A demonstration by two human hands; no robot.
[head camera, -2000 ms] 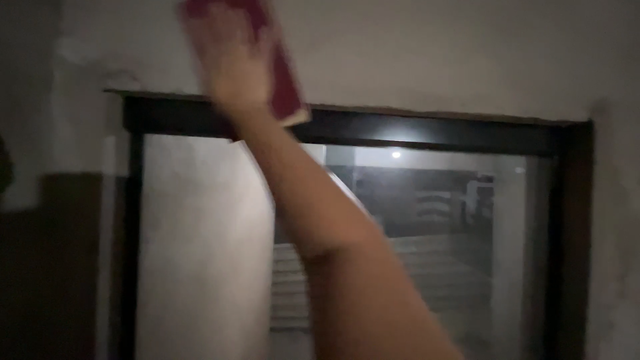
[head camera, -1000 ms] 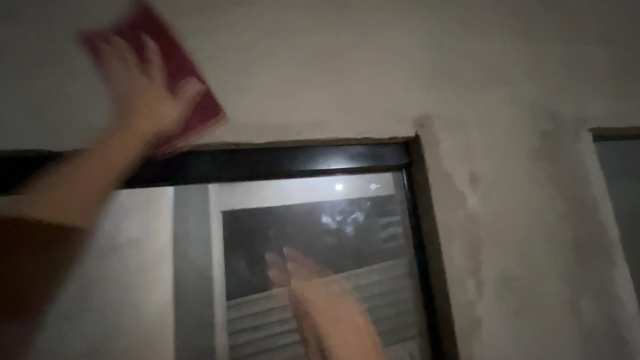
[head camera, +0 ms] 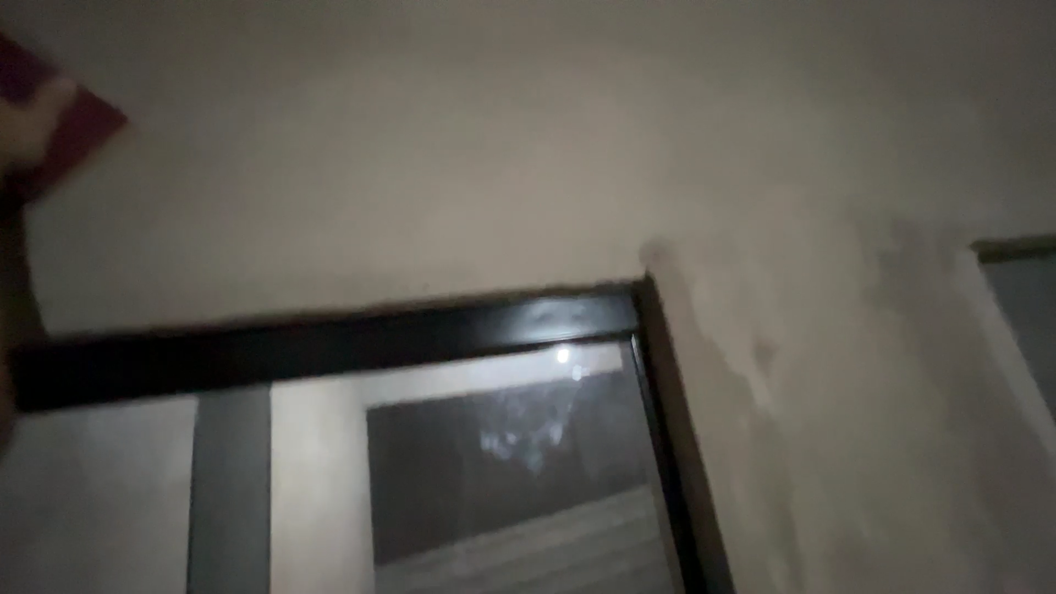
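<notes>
At the far left edge, my left hand (head camera: 29, 128) holds a flat, dark red rectangular sheet or pad (head camera: 97, 124) against the grey plastered wall (head camera: 462, 173), above the window. Only the thumb side of the hand shows; its fingers are cut off by the view, and the picture is blurred. The pad's material cannot be told. My right hand is out of view.
Below runs the black window frame (head camera: 330, 342), with glass (head camera: 511, 462) that shows light reflections and slatted or corrugated shapes. The wall right of it has uneven, stained patches (head camera: 767, 355). A second opening (head camera: 1023, 305) cuts in at the right edge.
The view has shifted, bringing more wall and the second opening in at the right. The left hand has gone to the left edge of view with the pad. A hand seen low before the glass has gone.
</notes>
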